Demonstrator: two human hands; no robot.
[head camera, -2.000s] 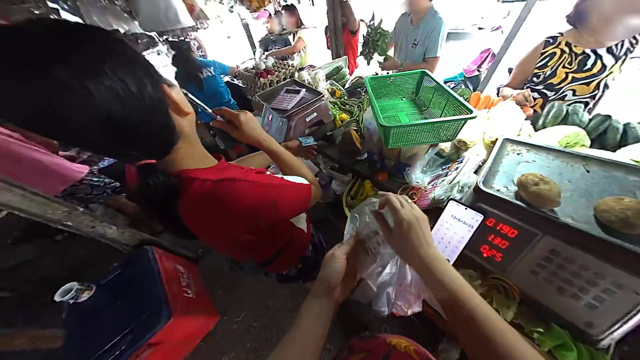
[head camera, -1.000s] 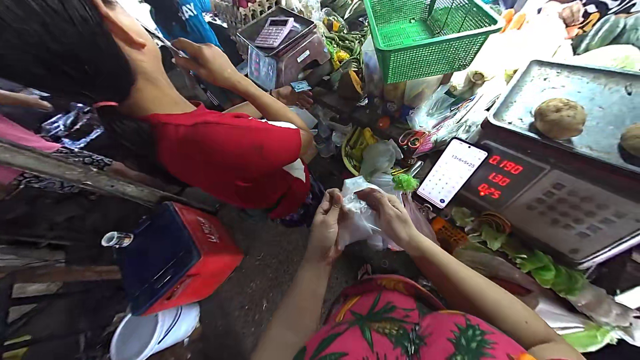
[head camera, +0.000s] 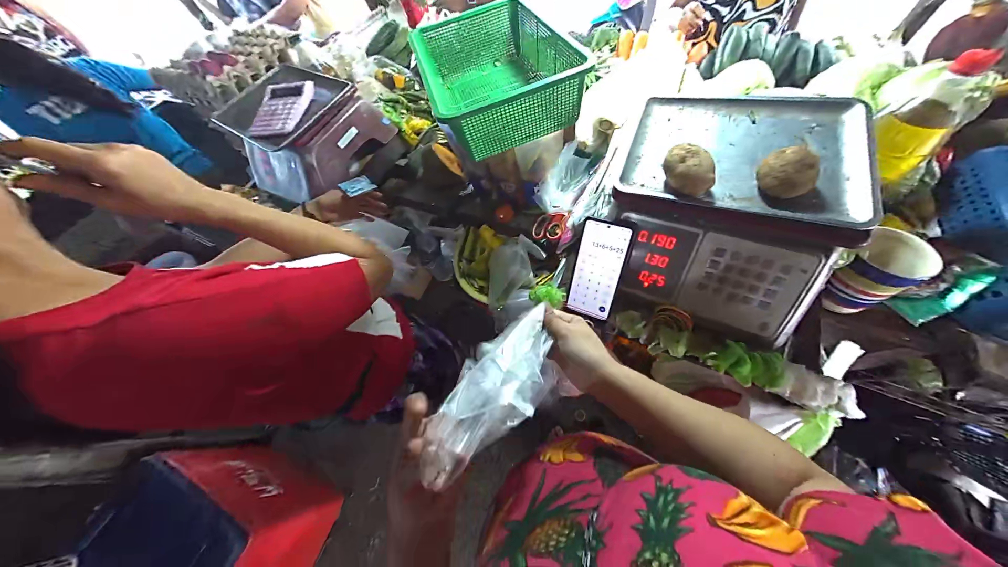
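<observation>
My right hand (head camera: 579, 350) grips the top of a clear plastic bag (head camera: 500, 382), which hangs stretched down to the left. By the bag's lower end is my left hand (head camera: 421, 445), blurred and partly behind the plastic; whether its fingers hold the bag I cannot tell. Just beyond my right hand a phone (head camera: 600, 268) showing a calculator leans against a digital scale (head camera: 732, 268) with lit red digits. Two brown potatoes (head camera: 690, 169) lie apart on the scale's metal tray (head camera: 748, 209).
A person in a red shirt (head camera: 197, 339) is close at the left, above a red and blue cooler box (head camera: 260, 480). Farther back are a green plastic basket (head camera: 516, 110) and a second scale holding a calculator (head camera: 282, 109). Stacked bowls (head camera: 894, 256) stand right of the near scale.
The hands were together on the bag; now they are apart, with the bag stretched between them. The view has turned toward the right.
</observation>
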